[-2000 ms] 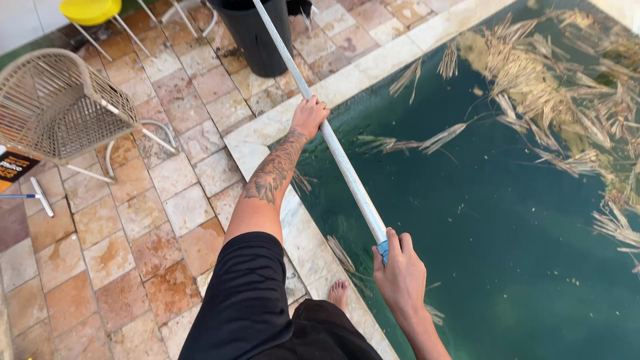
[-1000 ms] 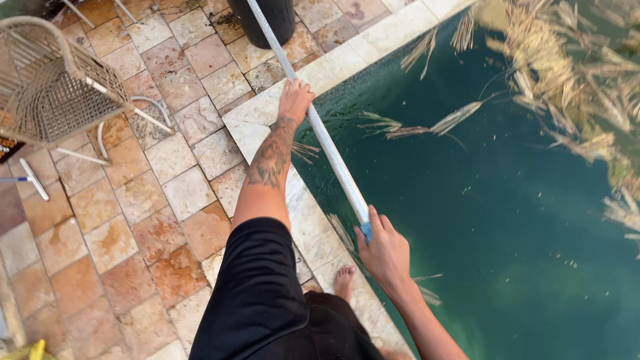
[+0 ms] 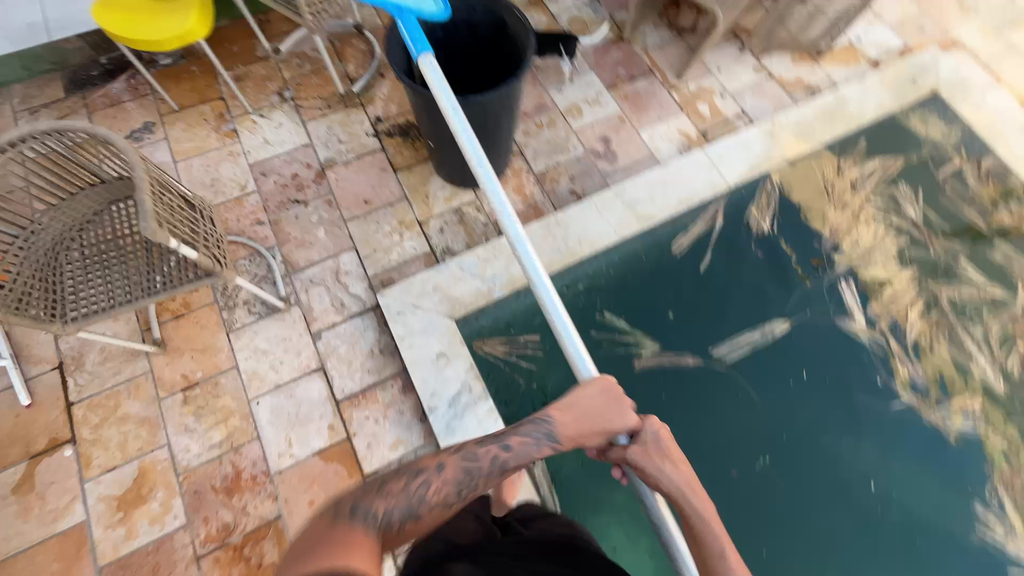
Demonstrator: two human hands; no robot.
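A long metal pole (image 3: 520, 232) slants from the top left down to the lower right. My left hand (image 3: 596, 410) is closed around it over the pool's near corner. Right beside it, slightly lower on the pole, my right hand (image 3: 652, 456) grips too; the two hands touch. At the pole's far end a blue plastic head (image 3: 416, 10), cut off by the top edge, lies over a black plastic bin (image 3: 480, 128). Dry palm fronds (image 3: 904, 264) float in the dark green pool water (image 3: 800, 448).
Pale stone coping (image 3: 448, 376) edges the pool, beside my partly hidden foot. A woven rope chair (image 3: 88, 232) stands on the stone tiles at left, with a yellow chair (image 3: 156, 22) behind it. Part of a white-handled tool (image 3: 12, 372) shows at the left edge.
My hands, apart on the pole before, are now together. The pole's blue head has come into view over the bin. The view has shifted.
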